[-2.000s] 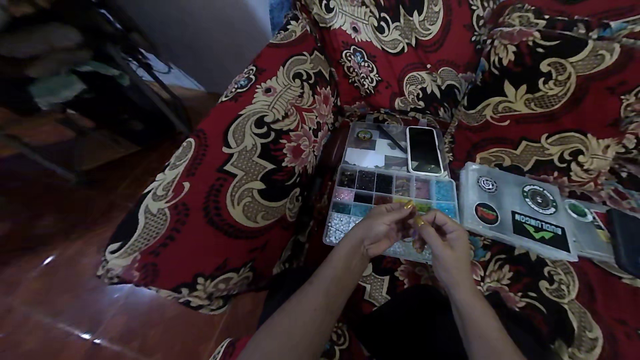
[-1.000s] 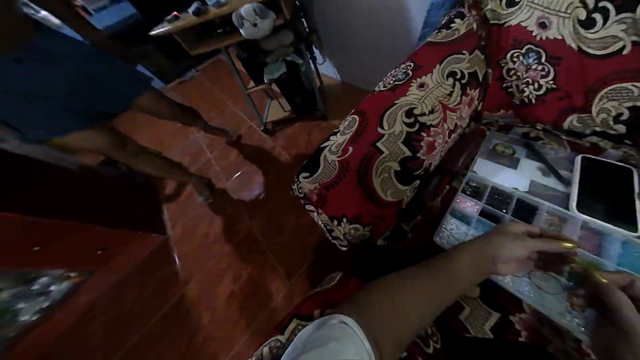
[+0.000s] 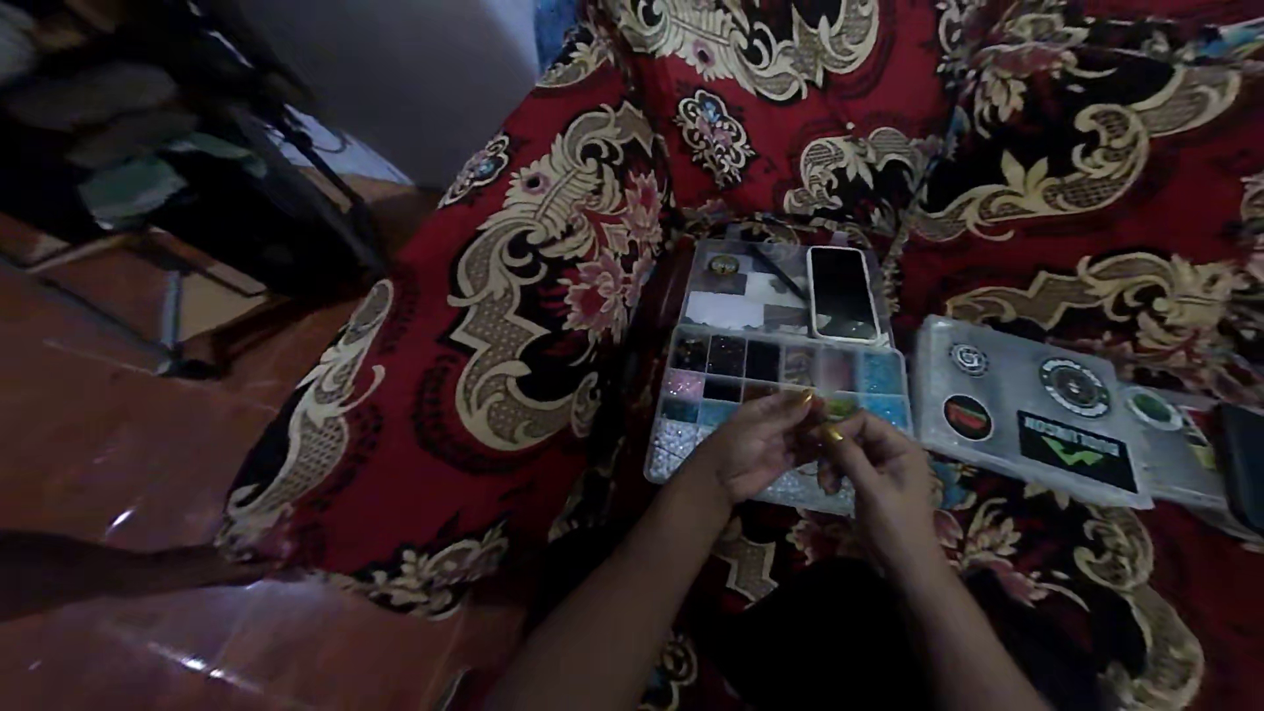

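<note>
My left hand and my right hand meet fingertip to fingertip over the front part of an open clear plastic compartment box. Its compartments hold small beads in black, pink, blue, white and other colours. The fingers of both hands are pinched, and whatever is between them is too small and dim to tell. Yellow nails show at the fingertips. On the box's raised lid lie a smartphone with a pale case and a dark slim tool.
To the right sits a closed translucent case with round stickers, beside another container and a dark object. Patterned red fabric covers the sofa. A metal-legged stand is at left; a person's bare leg reaches in at lower left.
The view swung left and came back. My hands stay together over the bead box throughout. The other person, seen at upper left a second ago, now shows only a leg at lower left.
</note>
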